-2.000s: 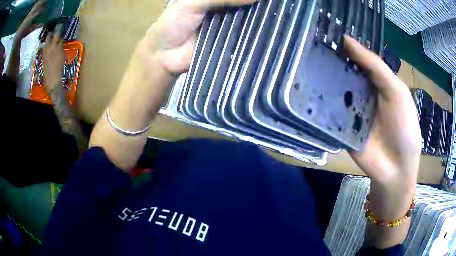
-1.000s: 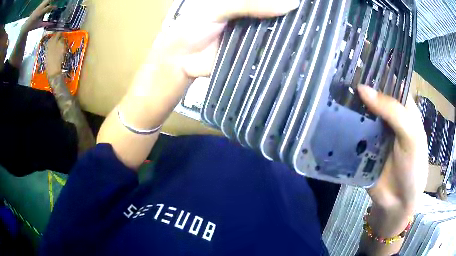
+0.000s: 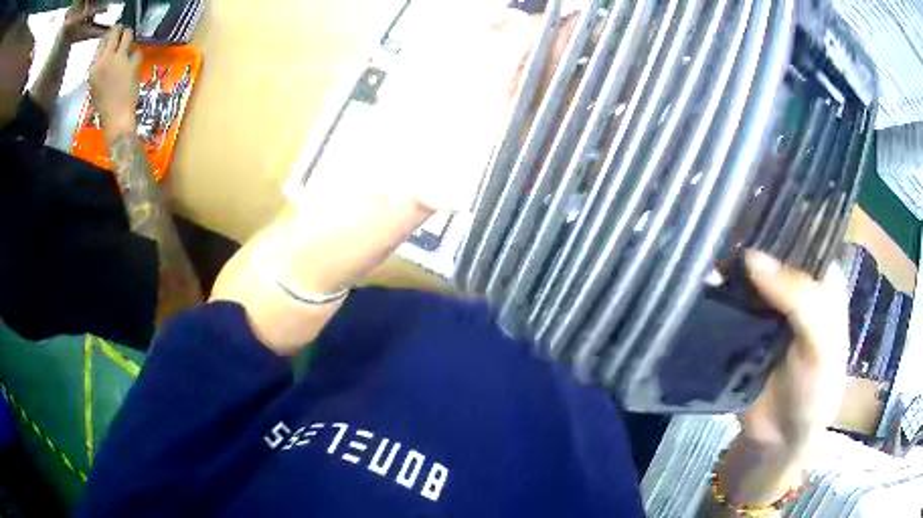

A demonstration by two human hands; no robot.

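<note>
A fanned batch of dark grey phone middle frames (image 3: 648,192) with silver edges is held up in front of me, tilted and slightly blurred. My right hand (image 3: 800,349) is shut on its right side, with the thumb over the face of the nearest frame. My left hand (image 3: 354,223) is at the batch's left side, its fingers reaching the upper left frames. Much of this hand is washed out by glare, so its exact grip is hard to see. A white blister tray (image 3: 430,243) shows partly behind the hand and batch.
At left, a neighbouring worker's tattooed arm (image 3: 137,187) reaches over an orange tray (image 3: 167,116) of small metal parts. Brown cardboard (image 3: 248,91) lies beyond my left arm. Stacked white trays (image 3: 860,481) stand at lower right and upper right. A dark row of frames (image 3: 875,304) lies at far right.
The batch has moved right and lower in view and is turned so more silver edges show. My left hand has shifted right. The neighbouring worker's hand has lifted from the orange tray's middle.
</note>
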